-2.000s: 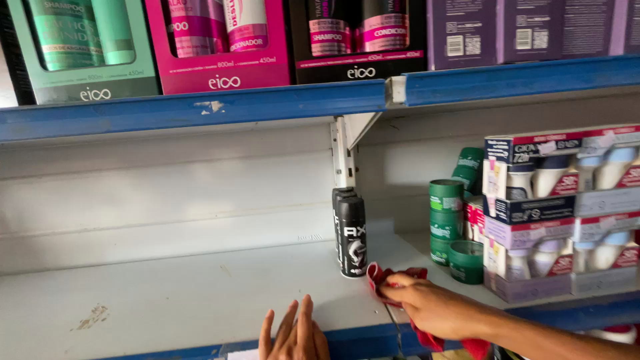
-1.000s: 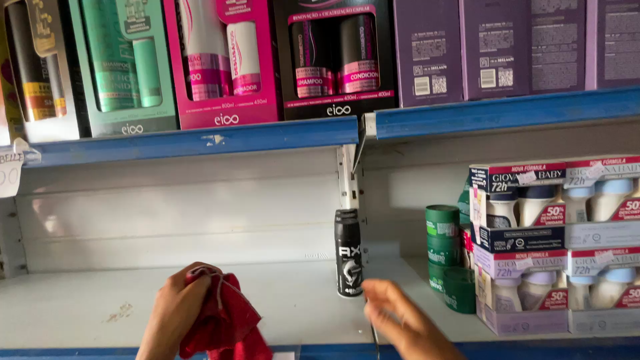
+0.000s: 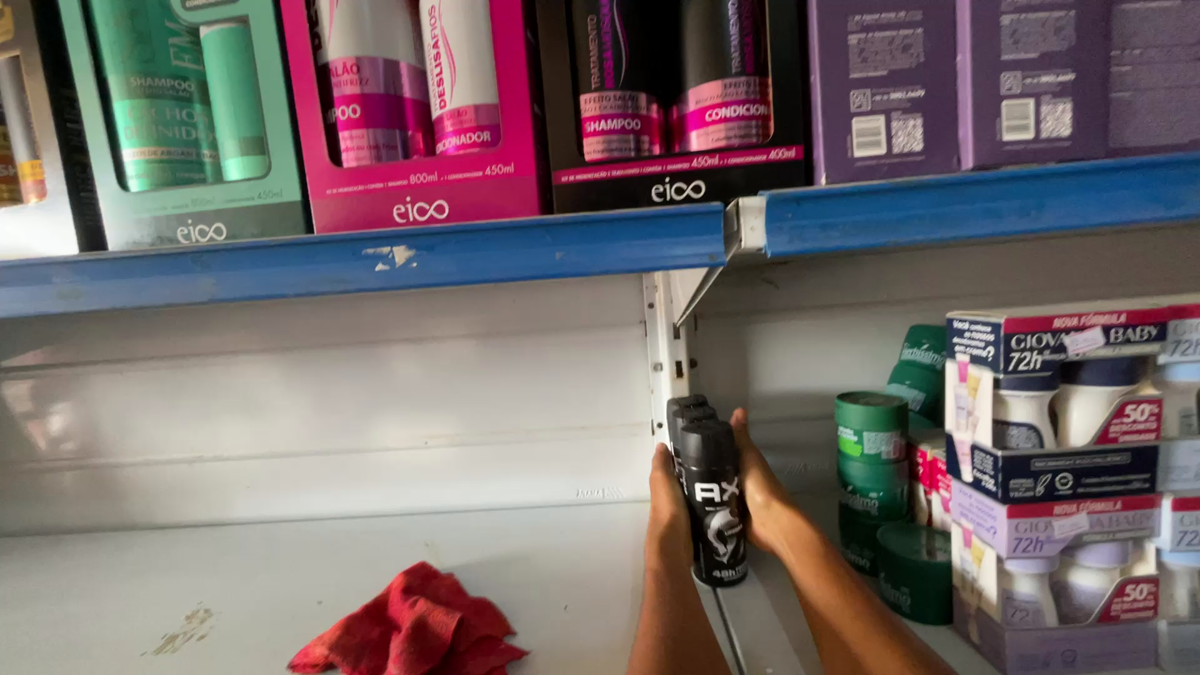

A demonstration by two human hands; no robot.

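A short row of black Axe deodorant spray cans [image 3: 717, 506] stands upright at the seam between two shelf sections, below the metal upright. My left hand [image 3: 667, 511] lies along the left side of the row, and my right hand [image 3: 761, 492] along its right side, so the cans are held between both palms. The rear cans are partly hidden behind the front one. A crumpled red cloth [image 3: 417, 623] lies on the white shelf to the left of my hands, touched by neither.
Green round tubs [image 3: 872, 478] are stacked right of my right forearm, beside boxed roll-on deodorant packs [image 3: 1055, 473]. Overhead runs a blue shelf edge [image 3: 562, 255] with boxed shampoo sets [image 3: 422, 112] and purple boxes [image 3: 881, 84]. A metal upright [image 3: 666, 356] stands behind the cans.
The red cloth, in my left hand one second ago, now lies on the shelf. Both hands have come to the cans and hold them from either side.
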